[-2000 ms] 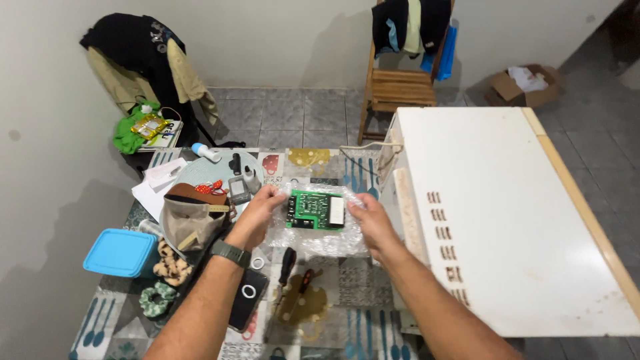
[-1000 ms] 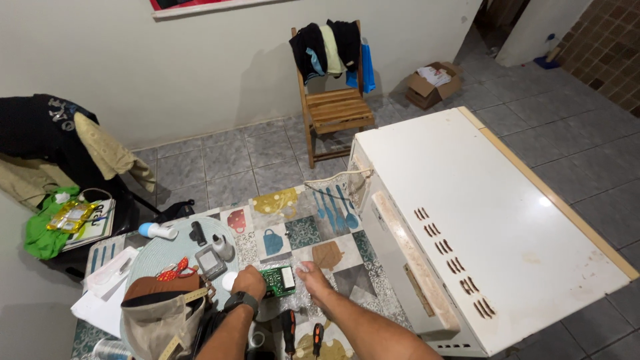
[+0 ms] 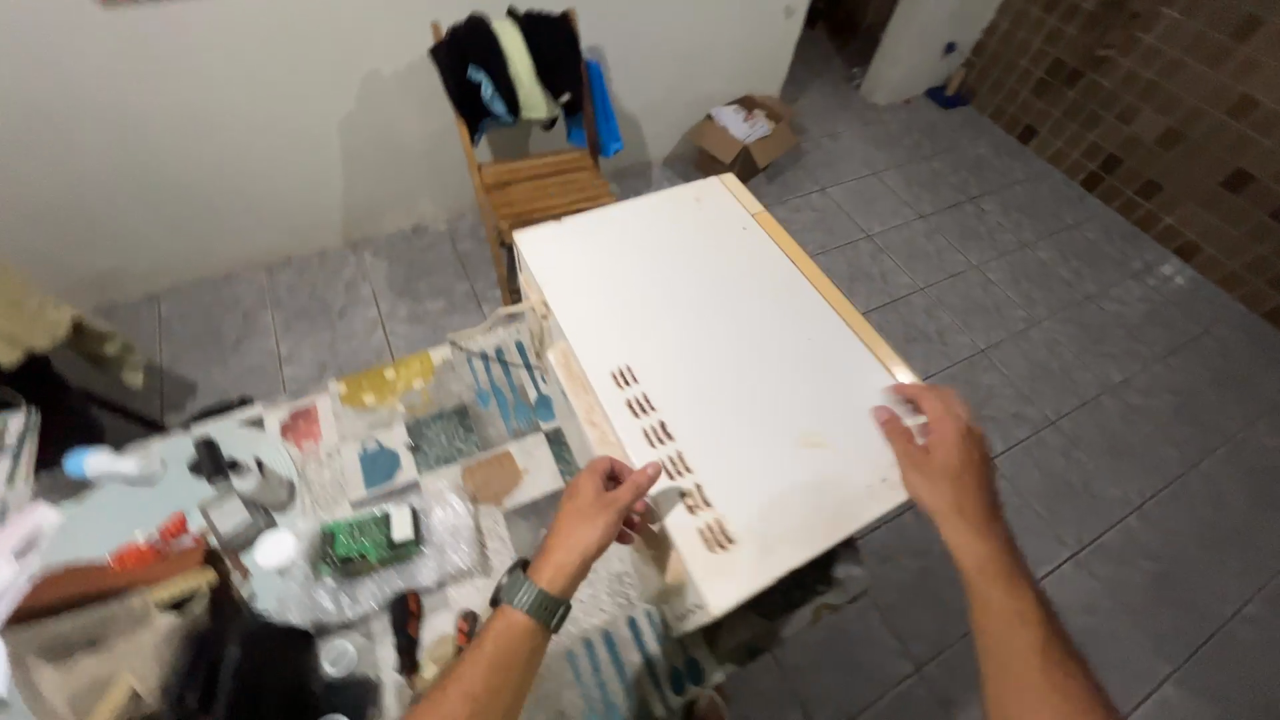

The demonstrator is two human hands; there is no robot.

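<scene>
My left hand (image 3: 603, 505), with a watch on its wrist, is beside the slotted near-left side of a white metal appliance housing (image 3: 720, 330); its fingers are partly curled, and whether they touch the housing is unclear. My right hand (image 3: 935, 440) is at the housing's right edge, thumb and fingers bent around the corner area and slightly blurred. A green circuit board (image 3: 370, 540) lies on bubble wrap (image 3: 455, 530) on the table, left of my left hand, touched by neither hand.
Screwdrivers (image 3: 406, 630), a white round lid (image 3: 274, 549) and a fabric bag (image 3: 110, 640) lie on the patterned tablecloth (image 3: 510, 470). Behind the housing stand a wooden chair (image 3: 545, 190) with clothes and an open cardboard box (image 3: 745, 140) on the tiled floor.
Both hands have let go of the circuit board in bubble wrap, which now lies on the table, and have moved right to the white housing. The view has swung right.
</scene>
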